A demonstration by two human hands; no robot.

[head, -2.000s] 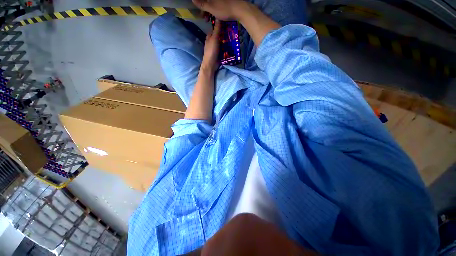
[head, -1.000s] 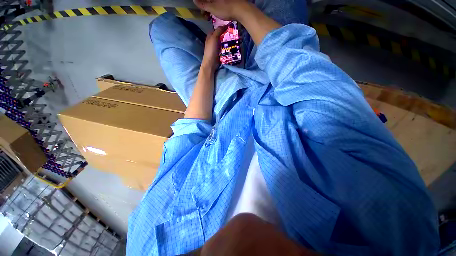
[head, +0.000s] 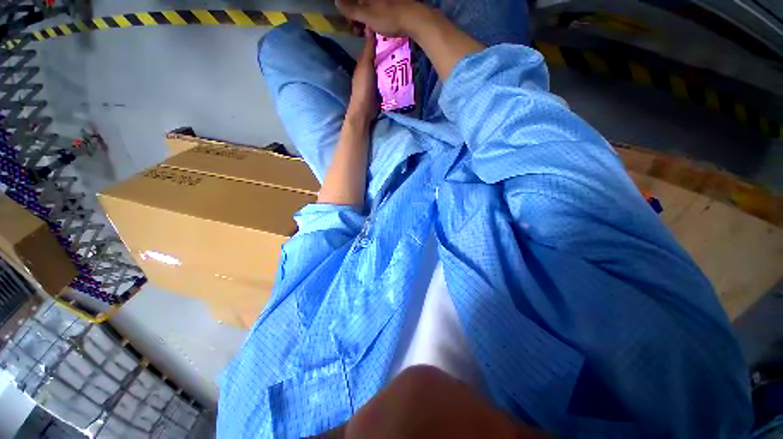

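A smartphone [head: 396,75] with a bright pink screen and dark marks lies over my lap at the top centre. My left hand [head: 365,79] holds it along its left edge. My right hand [head: 382,15] is at the phone's far end, at the top edge of the picture, with its fingers bent over that end; it covers part of the phone. Whether the right hand grips the phone or only touches it cannot be told. I wear a light blue gridded smock [head: 549,180].
Large brown cartons [head: 202,210] stand close on my left. A lattice conveyor [head: 56,184] with purple-blue wheels and a smaller carton [head: 36,244] are farther left. Wrapped stacked goods [head: 94,369] are at lower left. Pale wood [head: 713,236] is at right. Hazard tape [head: 197,17] crosses the grey floor.
The phone screen has gone from dark with coloured marks, through a mixed pink and dark picture, to mostly bright pink. The hands have barely moved.
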